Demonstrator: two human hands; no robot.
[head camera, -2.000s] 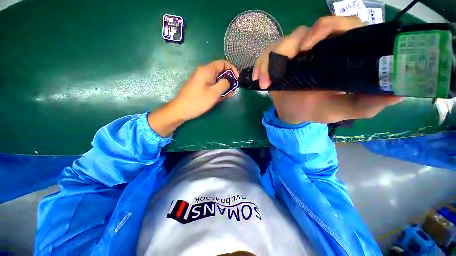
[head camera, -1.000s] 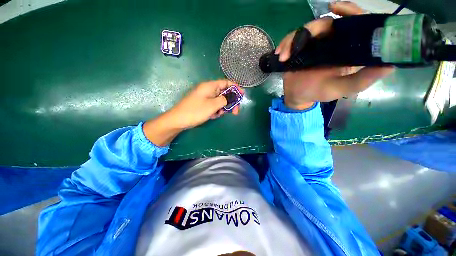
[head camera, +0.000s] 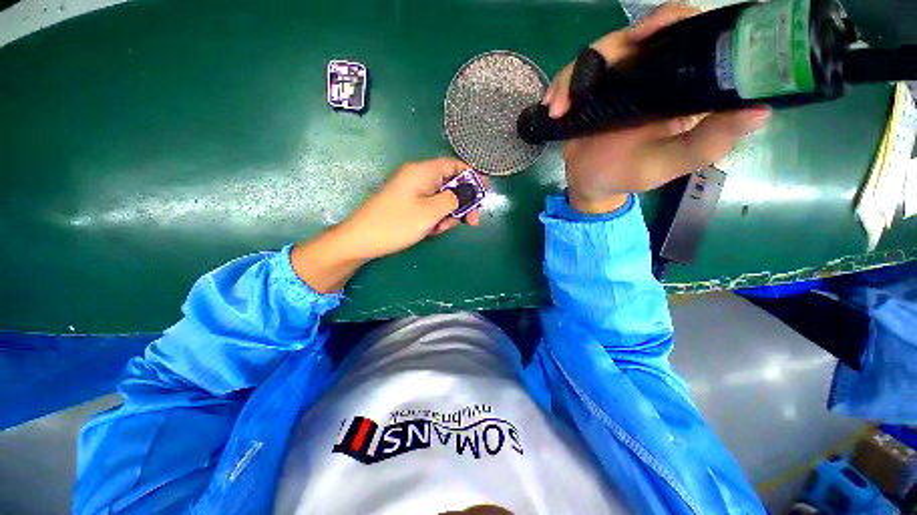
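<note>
My left hand (head camera: 410, 206) holds a small square device housing (head camera: 466, 194) with a pale rim between its fingertips, just below the screw tray. My right hand (head camera: 644, 151) grips a thick black electric screwdriver (head camera: 654, 86) with a green label near its rear. The screwdriver's nose points left and lies over the right edge of the round, speckled screw tray (head camera: 488, 106). Its exact tip is hard to make out. A second device housing (head camera: 346, 84) lies loose on the green bench to the left of the tray.
A slim dark rectangular box (head camera: 694, 215) lies right of my right wrist. Paper sheets (head camera: 886, 171) lie at the far right. Part of a clear plastic bag shows behind my right hand. The green bench edge (head camera: 422, 308) runs in front of my body. Blue cloth shows at lower right.
Since the earliest frame, the screwdriver nose has moved away from the held housing to the tray. In the last second its rear has swung up and left, uncovering more of the dark box.
</note>
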